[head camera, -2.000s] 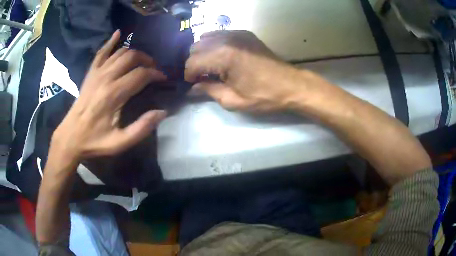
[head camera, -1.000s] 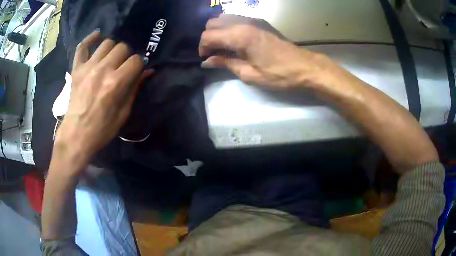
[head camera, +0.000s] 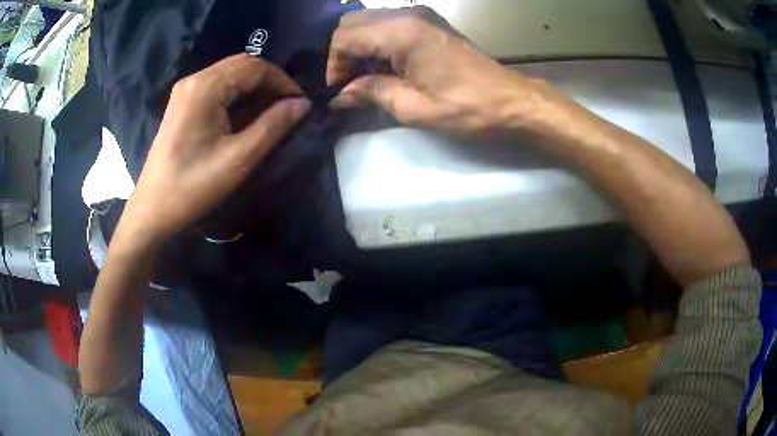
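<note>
A black garment (head camera: 264, 204) covers the left part of the table and hangs over its front edge. A small white @-like mark (head camera: 257, 38) shows on it near the top, and a white panel (head camera: 108, 174) shows at its left. My left hand (head camera: 213, 136) pinches the garment's dark edge between thumb and forefinger. My right hand (head camera: 409, 72) pinches the same edge just to the right, fingertips almost touching the left ones. The needle area is cut off or hidden at the top edge.
The pale machine bed (head camera: 477, 187) lies right of the garment, with a worn front edge. A black strap (head camera: 686, 94) crosses it at the right. Pale blue sheeting (head camera: 183, 366) and a red object (head camera: 61, 328) are at lower left. My olive-khaki clothing (head camera: 451, 387) shows at bottom centre.
My left hand has moved right to meet my right hand and now pinches the edge. The garment first shifted right relative to the view, then slightly left; most of its lettering is now hidden.
</note>
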